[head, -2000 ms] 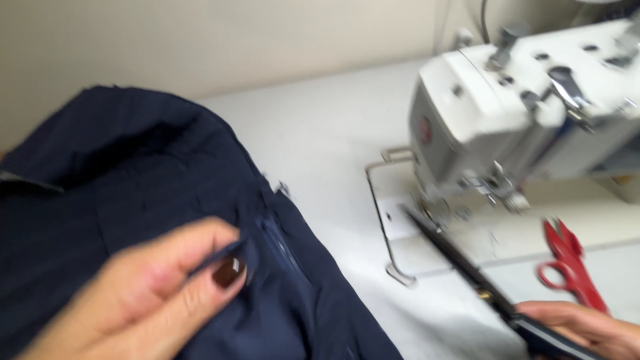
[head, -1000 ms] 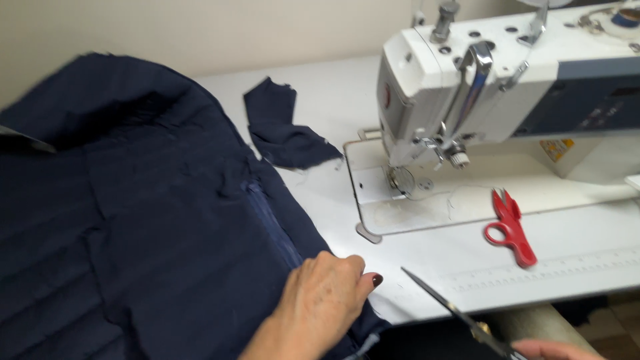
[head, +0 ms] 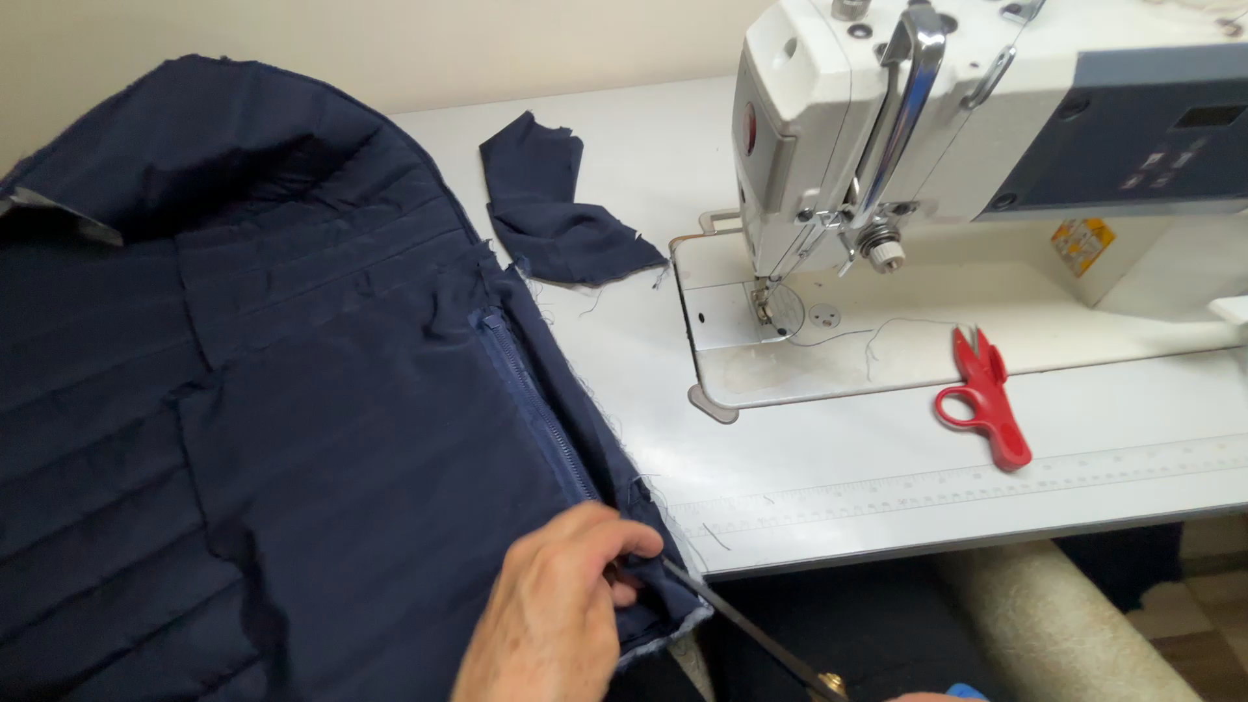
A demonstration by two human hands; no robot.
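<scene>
A dark blue quilted garment piece (head: 322, 419) with a zipper (head: 546, 414) along its right side covers the left of the table. My left hand (head: 556, 604) pinches its cloth at the zipper's lower end. Long-bladed scissors (head: 751, 629) reach in from the bottom, their tip at the fabric edge beside my left fingers. Only a sliver of my right hand (head: 926, 697) shows at the bottom edge, by the scissors' pivot; its grip on the handles is out of frame.
A white sewing machine (head: 877, 127) stands at the right. Red thread snips (head: 985, 400) lie in front of it, near a ruler scale (head: 936, 483) on the table. A cut navy fabric scrap (head: 565, 214) lies left of the machine. The table's front edge (head: 877, 536) runs below.
The scrap, not visible in the oldest frame, lies on the table in the later ones. The scissors have come from apart to the garment's edge. My left hand has moved down along the zipper.
</scene>
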